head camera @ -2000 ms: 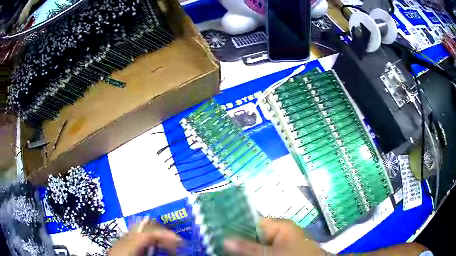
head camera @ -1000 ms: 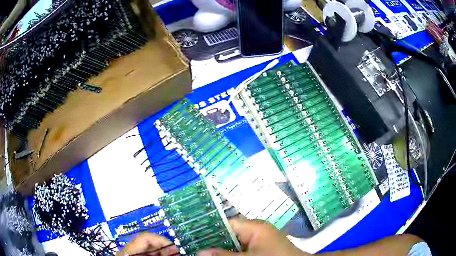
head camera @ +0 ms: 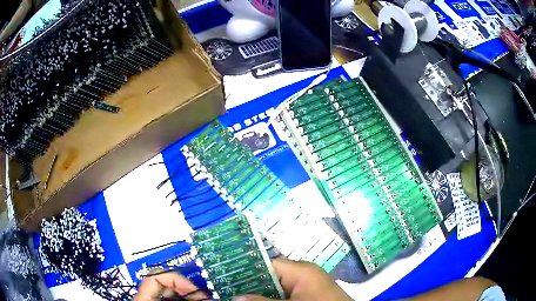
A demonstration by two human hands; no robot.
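Note:
A green PCB panel [head camera: 235, 253] is at the bottom centre, its lower end cut off by the picture's edge. My right hand [head camera: 308, 283] holds its right side. My left hand [head camera: 167, 286] is at its lower left edge, fingers pinched on thin black lead wires; the fingertips are partly cut off. One black wire sticks out left from the panel's upper left edge. A loose bunch of lead wires [head camera: 70, 244] with pale tips lies at the lower left. A wired panel [head camera: 235, 167] lies flat at centre, black wires to its left.
Stacked PCB panels [head camera: 364, 170] lie right of centre. A carton tray [head camera: 135, 132] with dense rows of wired boards is upper left. A smartphone [head camera: 304, 35] stands at top centre. White spools [head camera: 408, 26], a metal fixture [head camera: 438, 88] and black cables are at the right.
The view has shifted, so the bench things sit further left than at first. My left hand, apart from the panel and blurred before, is now at its left edge. A wire now shows at its upper left.

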